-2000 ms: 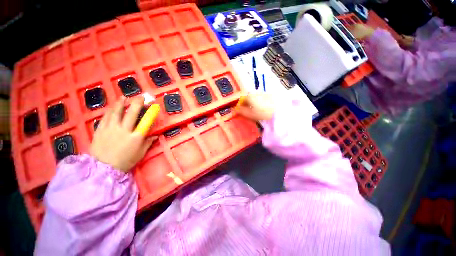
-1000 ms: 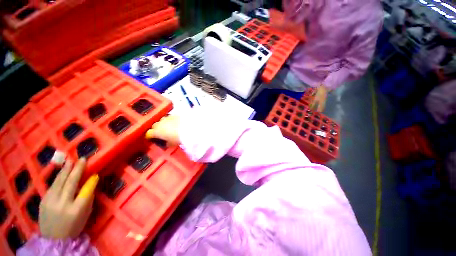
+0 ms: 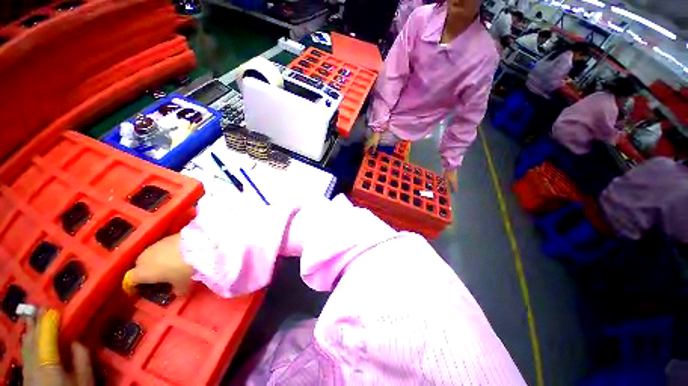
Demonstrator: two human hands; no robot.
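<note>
An upper red tray (image 3: 170,175) with dark watch heads lies over a lower red tray (image 3: 234,309), set back so that part of the lower one shows. A watch head (image 3: 149,197) sits in the corner pocket of the upper tray. My right hand (image 3: 162,262) is at the upper tray's near edge, a yellow cot on one digit; some fingers are hidden. A watch head (image 3: 156,292) shows below it. My left hand (image 3: 56,358) is cut off at the lower left, with a yellow cot and a small white piece (image 3: 26,310) at a fingertip.
A blue bin (image 3: 177,154), a white box (image 3: 287,117), metallic watch heads (image 3: 256,147) and pens on paper (image 3: 302,181) are beyond the trays. Stacked red trays (image 3: 98,75) rise at left. A person in pink (image 3: 437,68) stands by smaller red trays (image 3: 400,215).
The view has swung to the right, so the trays and my hands appear farther left and the left hand is now cut off. The other person's torso has come into view. My right hand stays at the tray edge.
</note>
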